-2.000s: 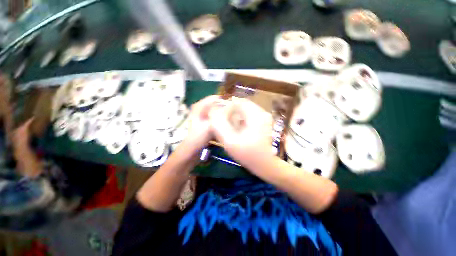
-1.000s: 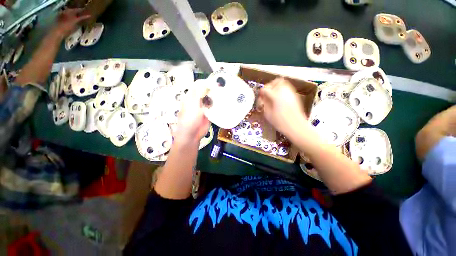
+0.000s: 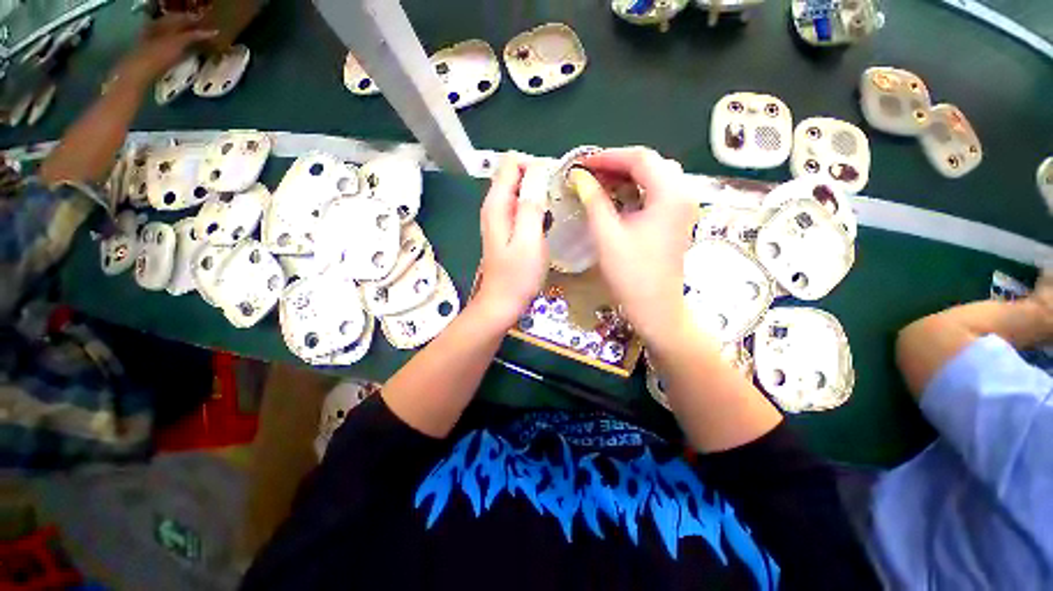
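An off-white plastic housing (image 3: 568,237) is held upright between my two hands above the parts box. My left hand (image 3: 512,248) grips its left side. My right hand (image 3: 637,237) is on its right side, with thumb and fingers at the top near a hole; whether a ring is between them is hidden. The brown cardboard parts box (image 3: 574,353) lies below, partly covered by my hands, with many shiny ring inserts (image 3: 566,323) in it. The mallet's dark handle (image 3: 554,379) lies along the bench edge below the box; its head is hidden.
Housing stacks lie left (image 3: 323,318) and right (image 3: 797,248) of the box. More housings (image 3: 751,129) and wired assemblies (image 3: 834,17) are on the green belt behind the pale rail (image 3: 947,229). A slanting metal post (image 3: 398,81) rises ahead. Co-workers' arms show at both sides.
My right hand has come out of the parts box and onto the housing. The housing has turned in my left hand, its face now less visible. Wired assemblies have appeared at the top.
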